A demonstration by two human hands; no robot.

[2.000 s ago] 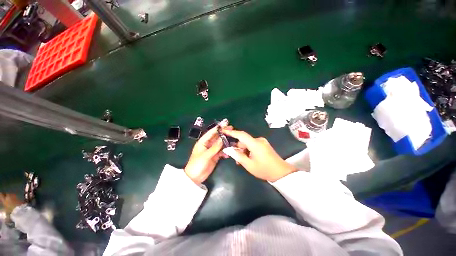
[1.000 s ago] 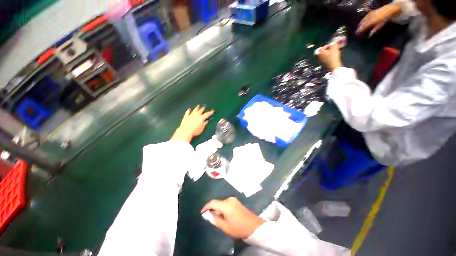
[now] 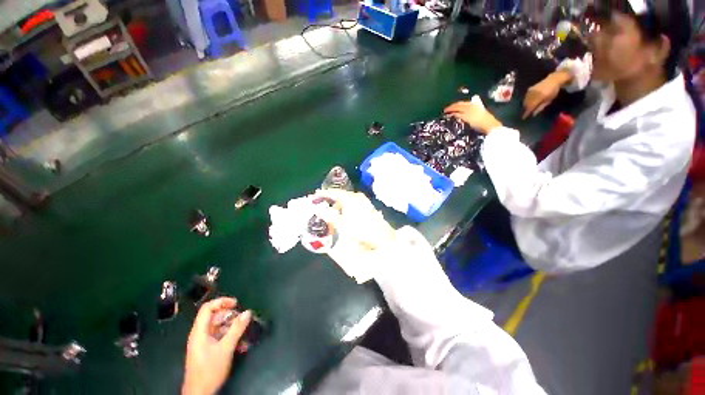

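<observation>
My left hand [image 3: 207,347] is at the lower left, fingers closed around a small black and silver part [image 3: 226,324]. More small black square parts with silver fittings [image 3: 168,302] lie just beyond and left of it. My right hand [image 3: 354,220] is over the bottle with the red diamond label [image 3: 318,241], fingers bent at its metal top. Whether it holds a wipe or touches the bottle cannot be made out. White wipes [image 3: 284,224] lie left of the bottle, and another white sheet [image 3: 352,264] shows under my right hand. A second clear bottle [image 3: 337,178] stands behind.
A blue tray of white wipes [image 3: 446,202] is right of the bottles, beside a pile of black and silver parts [image 3: 442,141]. A co-worker in a white coat [image 3: 595,173] reaches over that pile. A blue box [image 3: 388,21] stands at the far bench end.
The view has swung right from the first frame. My left hand, stretched open near the bottles a second ago, is now back low left around a part. My right hand has moved up to the labelled bottle.
</observation>
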